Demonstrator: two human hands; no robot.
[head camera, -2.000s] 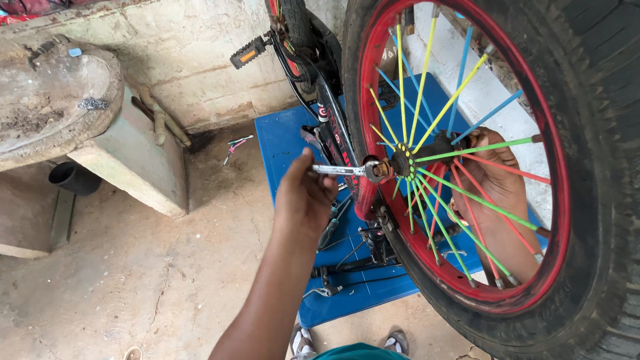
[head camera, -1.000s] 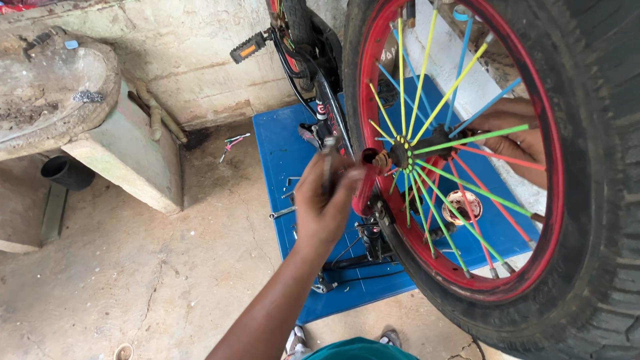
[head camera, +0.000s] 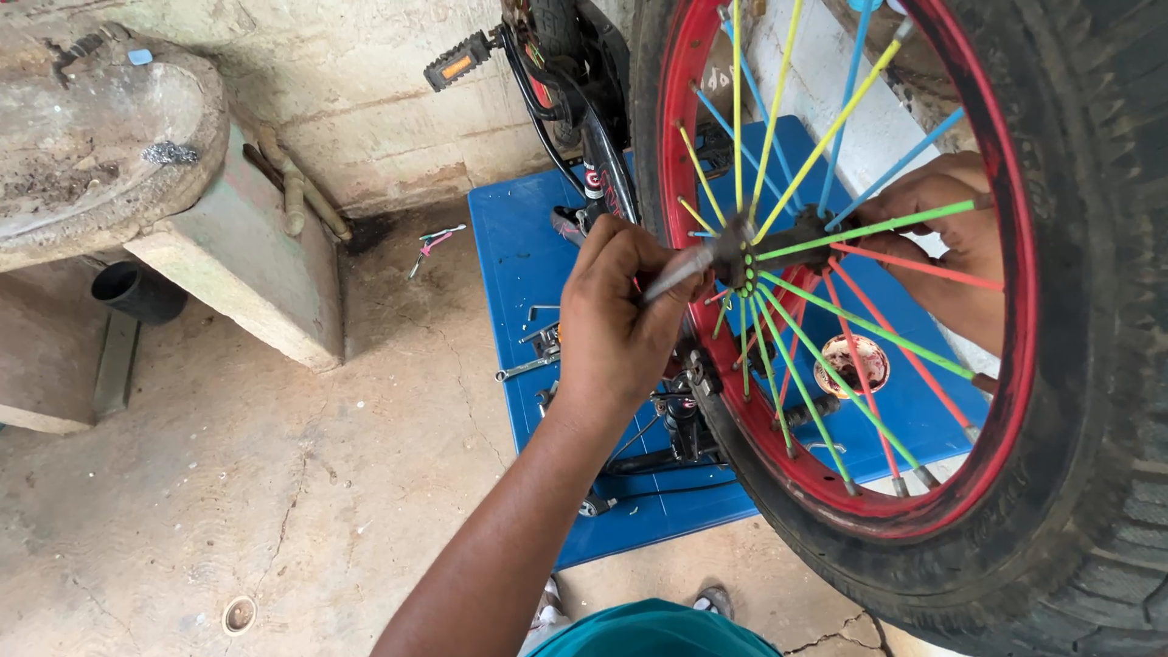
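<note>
My left hand grips a metal wrench, blurred, its head at the near end of the wheel hub. The bicycle wheel has a red rim, a black tyre and spokes in yellow, blue, green and red sleeves. Behind the spokes, my right hand is beside the far end of the hub, fingers curled; whether it holds anything is hidden. The bicycle frame lies beyond and below the wheel, with a pedal at its upper left.
Below the wheel, a blue table bears a wrench, a hex key, and a tub of dark reddish grease. A concrete basin stands at left above a black bucket. Small coloured tools lie on the floor.
The wrench was at the near axle end two seconds ago, then turned upright in my blurred left hand away from the hub. Now its head is back at the hub.
</note>
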